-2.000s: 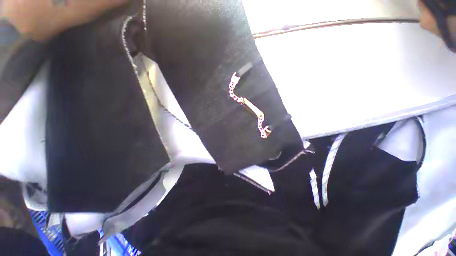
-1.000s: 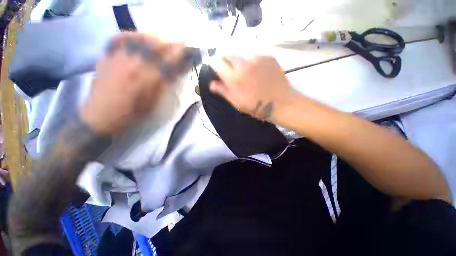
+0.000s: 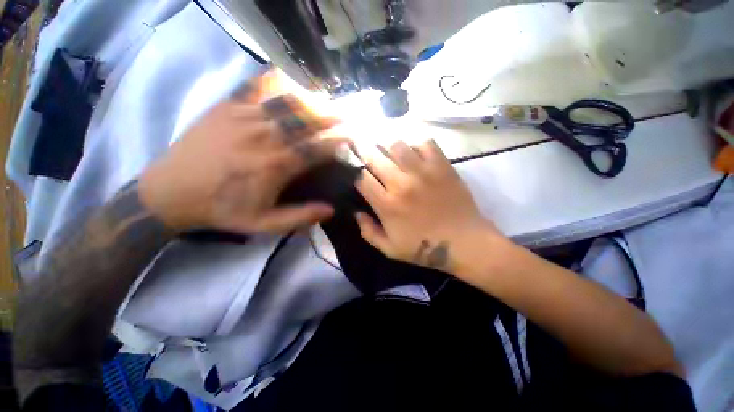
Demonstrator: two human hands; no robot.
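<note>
A garment panel [image 3: 362, 249], black on its upper face, lies under both hands at the sewing machine's needle area [image 3: 394, 88]. Pale grey fabric [image 3: 201, 290] spreads below and to the left. My left hand [image 3: 241, 169] lies palm down on the fabric left of the needle, fingers spread, partly blurred by glare. My right hand [image 3: 418, 193] presses on the black fabric just in front of the needle, fingertips close to the presser area. The lamp's glare hides the needle and the fingertips there. I cannot tell if either hand pinches the cloth.
Fabric shears [image 3: 583, 133] with black handles lie right of the needle, blades toward it. A thin dark thread [image 3: 465, 90] lies above them. A black piece [image 3: 63, 121] rests on pale fabric at upper left. A blue basket [image 3: 133, 382] is at lower left. Something orange [image 3: 723, 159] is at far right.
The view has turned from the cloth on the lap up to the machine. Since the middle frame my left hand has flattened out and the machine head shows more. My right hand stays on the black fabric.
</note>
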